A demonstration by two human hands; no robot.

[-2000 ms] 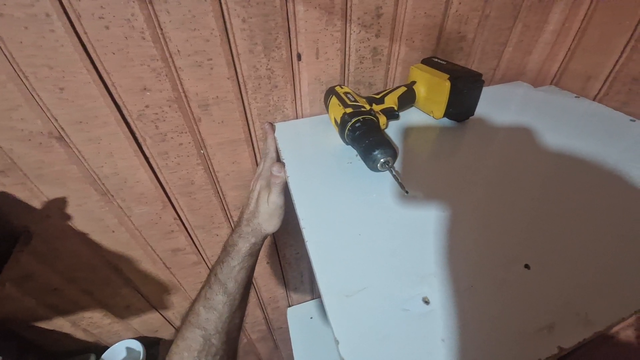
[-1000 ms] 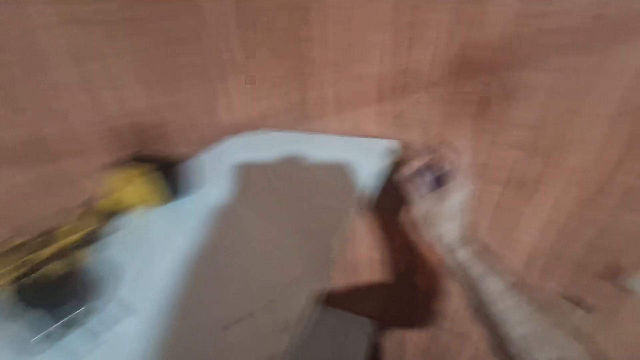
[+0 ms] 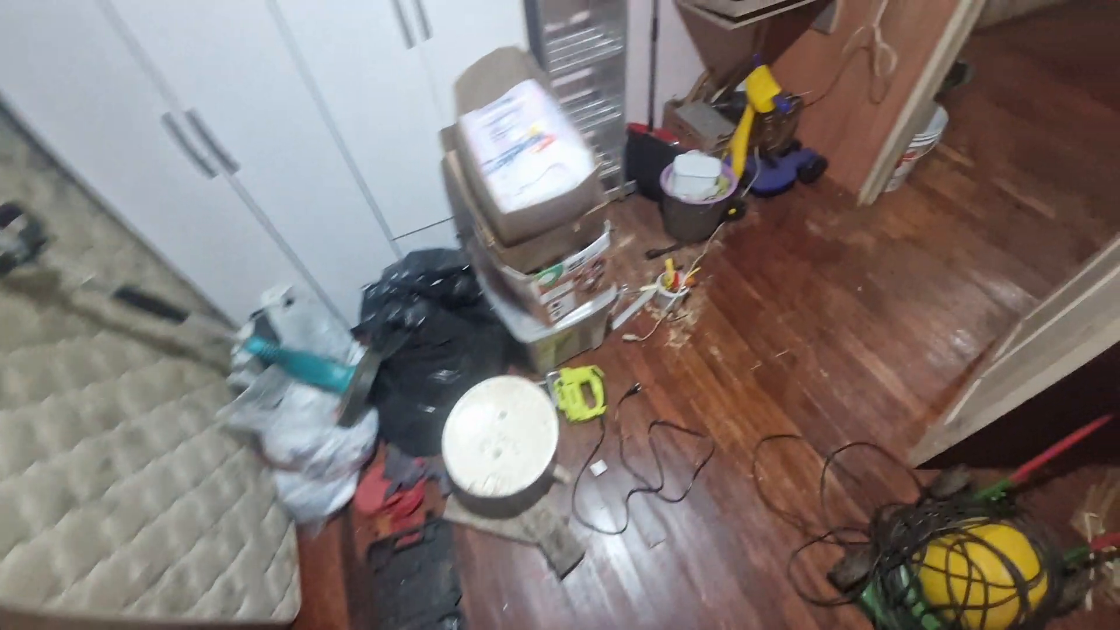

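Note:
Neither my left hand nor my right hand shows in the view of now. On the wooden floor stands a round container with a white lid (image 3: 500,437). A lime-green corded power tool (image 3: 578,394) lies just right of it, its dark cord (image 3: 656,486) looping over the boards. To the left, a hand tool with a teal handle (image 3: 302,363) rests on white plastic bags (image 3: 306,437). Behind the lid is a black plastic bag (image 3: 433,350). A small white cup (image 3: 671,289) holding yellow and orange items stands farther back.
Stacked cardboard boxes (image 3: 525,149) stand before white wardrobe doors (image 3: 262,105). A quilted mattress (image 3: 122,472) leans at left. A dark bucket (image 3: 696,206) is at the back. Tangled black cable covers a yellow object (image 3: 984,573) at lower right. A black tool case (image 3: 416,582) lies at the bottom.
The view has swung from the white panel with the yellow cordless drill to the floor. The hand at the panel's edge in the earlier frames is out of view.

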